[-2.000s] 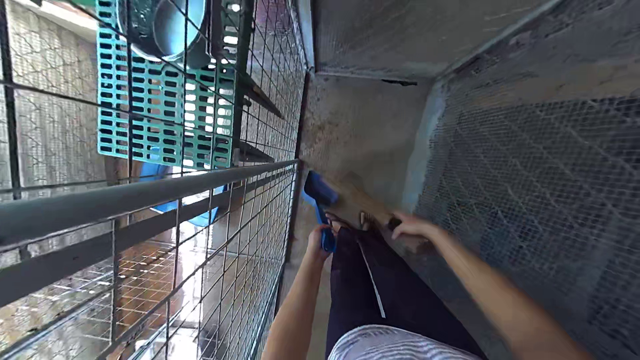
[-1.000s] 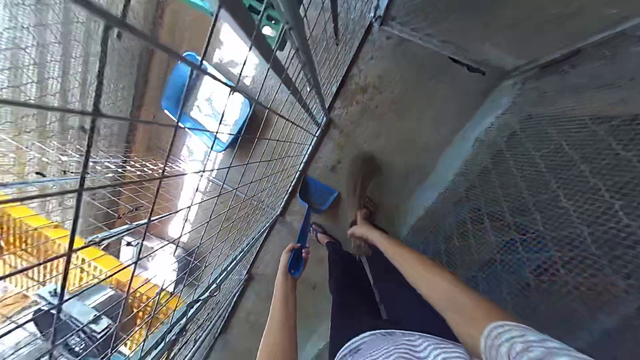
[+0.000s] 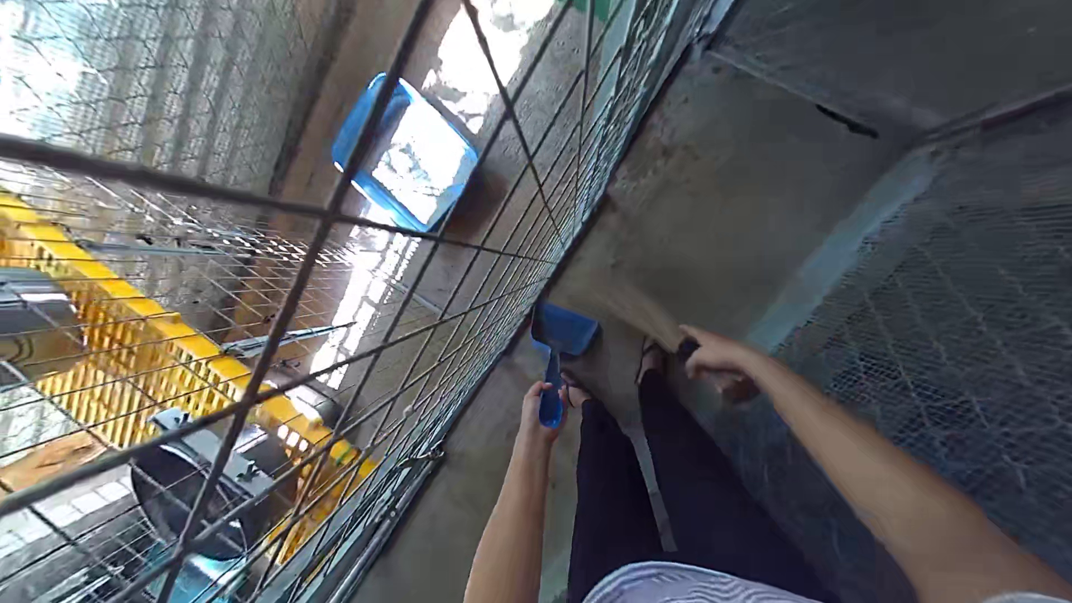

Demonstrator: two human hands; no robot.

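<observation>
In the head view my left hand grips the handle of a blue plastic dustpan, whose pan lies low by the foot of the wire mesh fence. To the right of it, my right hand is closed around the dark handle of a hand broom. The broom's brush end is blurred and points up and left, over the concrete floor. Whether its bristles touch the floor I cannot tell. My two feet stand between the tools.
A wire mesh fence runs diagonally along my left. Beyond it are a blue plastic basin and a yellow plastic crate. On the right stands a mesh-covered wall; a dark strip lies near the far corner.
My right hand has swung the broom outward to the right, away from beside the dustpan. My left hand keeps hold of the dustpan. The view has turned toward the left side of the fence.
</observation>
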